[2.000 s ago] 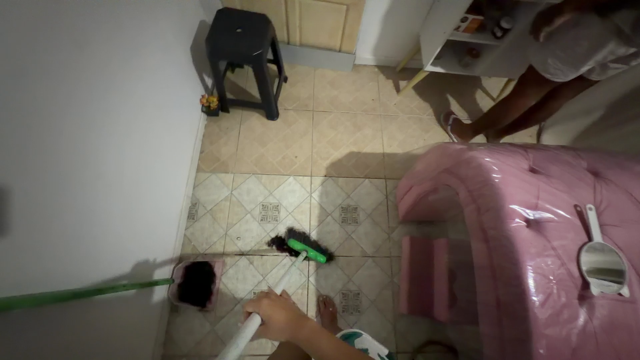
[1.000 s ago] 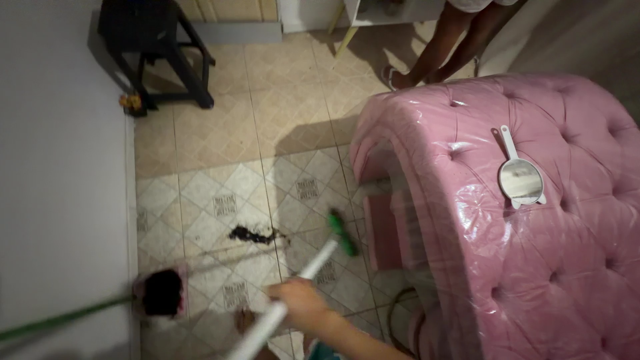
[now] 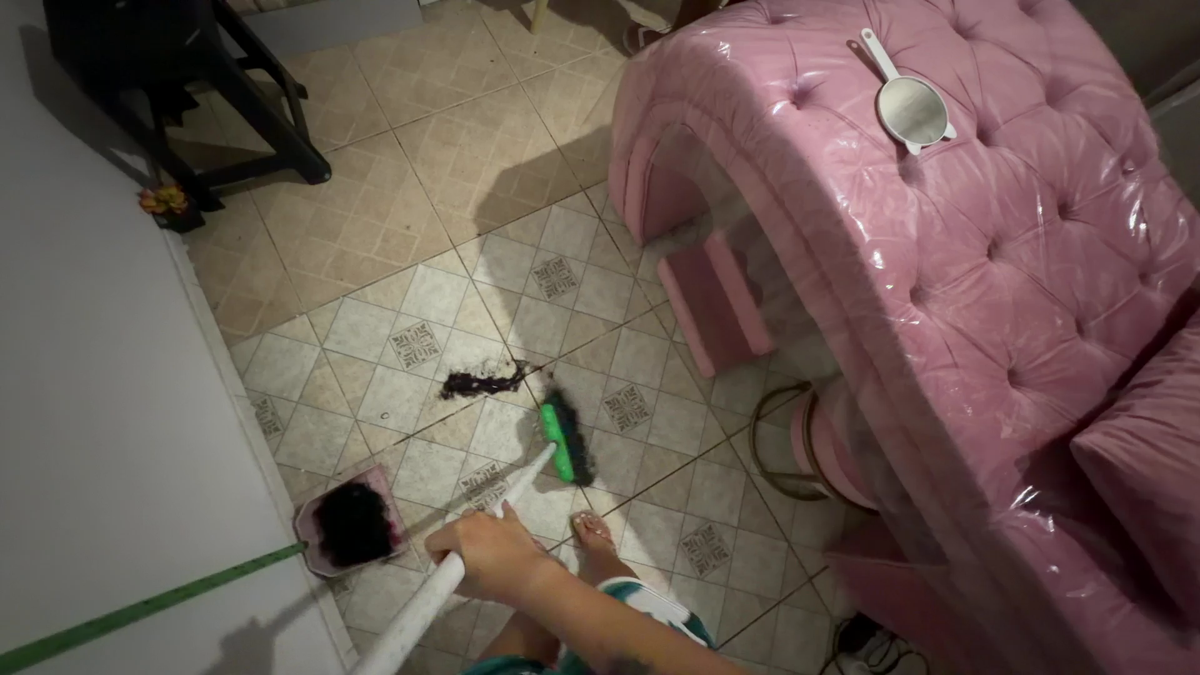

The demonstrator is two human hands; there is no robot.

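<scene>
My right hand [image 3: 492, 555] grips the white handle of a push broom. The broom's green head [image 3: 557, 443] with dark bristles rests on the tiled floor, just right of a small pile of dark hair [image 3: 484, 381]. Near the wall at the lower left lies a pink dustpan [image 3: 392, 497] with a dark clump of hair in it. Its long green handle [image 3: 159, 607] runs off to the left edge. My left hand is out of view.
A black plastic stool [image 3: 253, 172] and a small potted plant [image 3: 165, 199] stand by the left wall. On the right, a pink tufted upholstered bed [image 3: 937, 216] under clear plastic holds a white handled mirror [image 3: 912, 111]. A pink step [image 3: 717, 302] and cables [image 3: 872, 647] are beside it.
The broom head has moved off the hair pile to its right side, and the pile now lies uncovered. The dustpan stays by the wall. The view has shifted.
</scene>
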